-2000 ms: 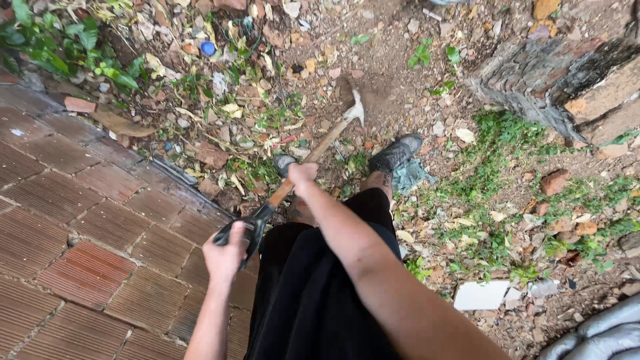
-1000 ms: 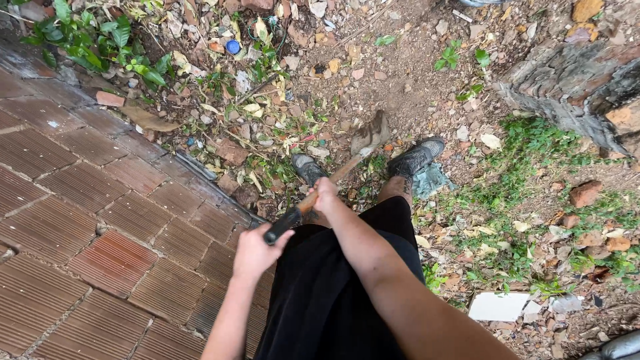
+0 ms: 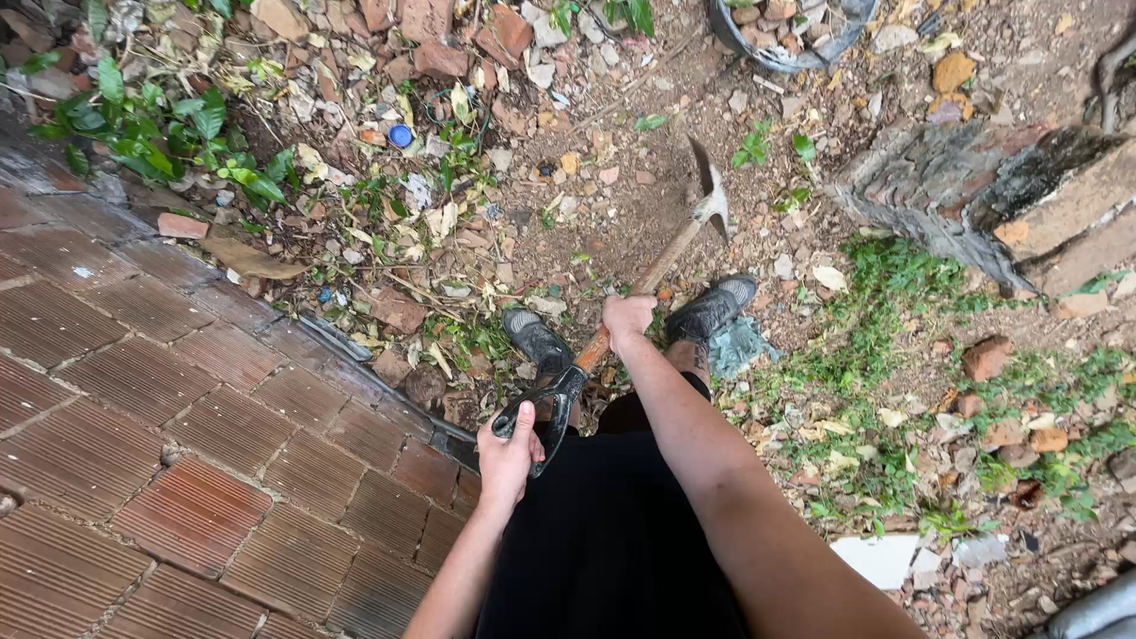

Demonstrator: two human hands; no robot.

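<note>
My right hand (image 3: 628,318) is closed around the wooden handle (image 3: 664,257) of a mattock-like digging tool. Its metal head (image 3: 710,191) is over bare, stony soil beyond my shoes, with one blade pointing up and the other down in the view. At the near end, my left hand (image 3: 509,454) grips the black plastic D-shaped grip (image 3: 561,399) of the tool, thumb on top. Whether the head touches the ground I cannot tell. My dark shoes (image 3: 713,306) stand either side of the handle.
A ribbed brick wall (image 3: 191,515) runs along the left. A bucket of rubble (image 3: 790,53) stands at the top. At the right is a broken masonry block (image 3: 941,200). Leafy plants (image 3: 160,133), brick pieces (image 3: 426,27), a blue bottle cap (image 3: 400,135) and a white tile piece (image 3: 877,559) lie around.
The tool's head has moved away from my feet and turned, and more of the black grip shows. Both hands stay on the tool. The view has shifted, bringing the bucket further in.
</note>
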